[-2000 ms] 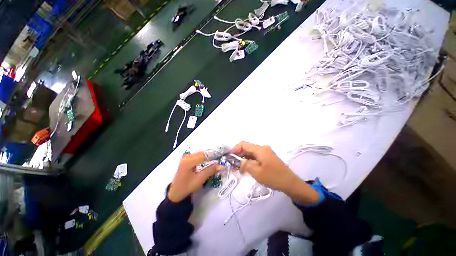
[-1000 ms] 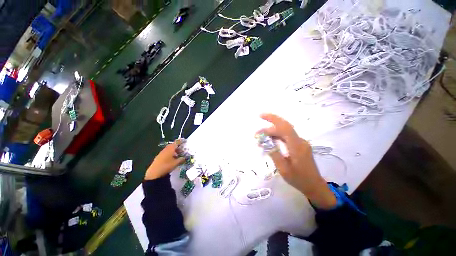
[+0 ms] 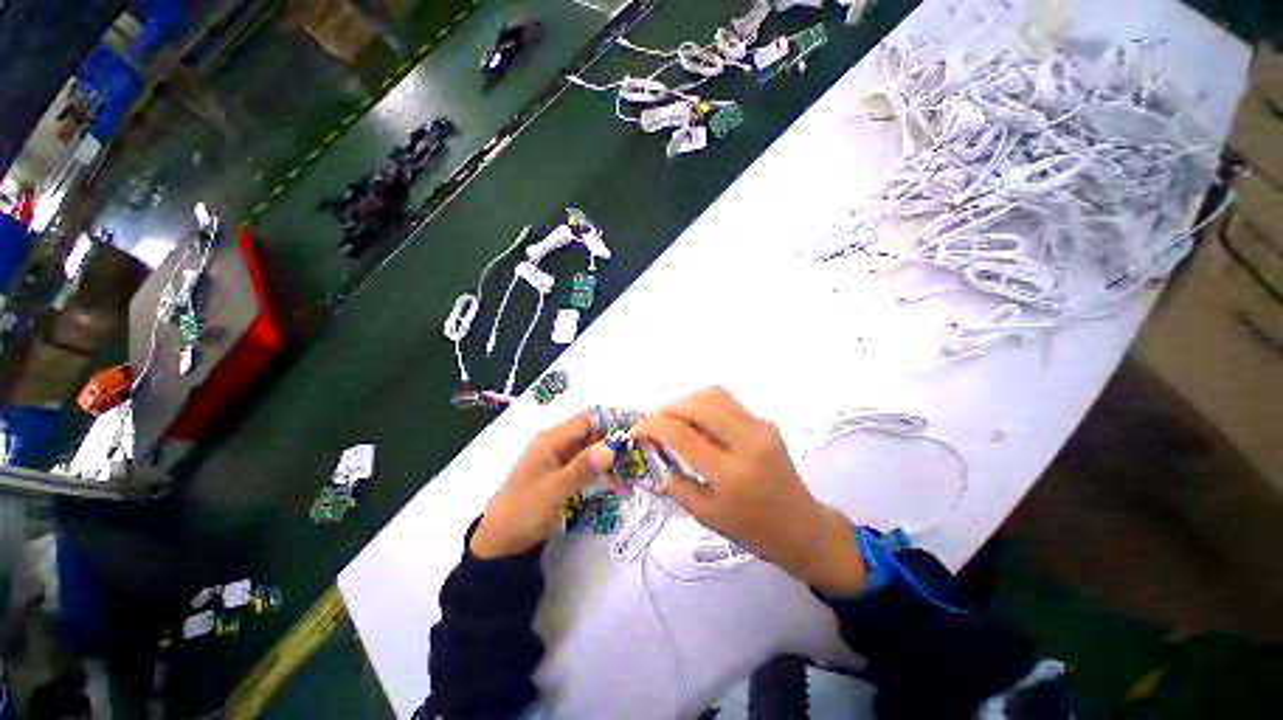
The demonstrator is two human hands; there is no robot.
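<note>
My left hand point(image 3: 542, 485) and my right hand point(image 3: 739, 485) meet over the near part of the white table. Between their fingertips is a small part with blue and yellow spots point(image 3: 629, 457), mostly hidden by the fingers. A silvery piece point(image 3: 614, 421) shows at my left fingertips. Green circuit boards point(image 3: 602, 515) lie on the table just below the hands. A white cable loop point(image 3: 637, 532) lies under the right hand and another thin white cable point(image 3: 901, 422) lies to its right.
A tangled heap of white cables point(image 3: 1041, 169) covers the table's far right. Wired board assemblies point(image 3: 542, 274) lie on the green belt point(image 3: 408, 331) beyond the table edge. Black parts point(image 3: 387, 190) lie farther across. A red-edged stand point(image 3: 246, 338) is at left, a cardboard carton point(image 3: 1175, 338) at right.
My hands were together, then apart, with the left at the belt edge; now they are together again. A wired assembly with a looped cable now lies on the belt near that edge.
</note>
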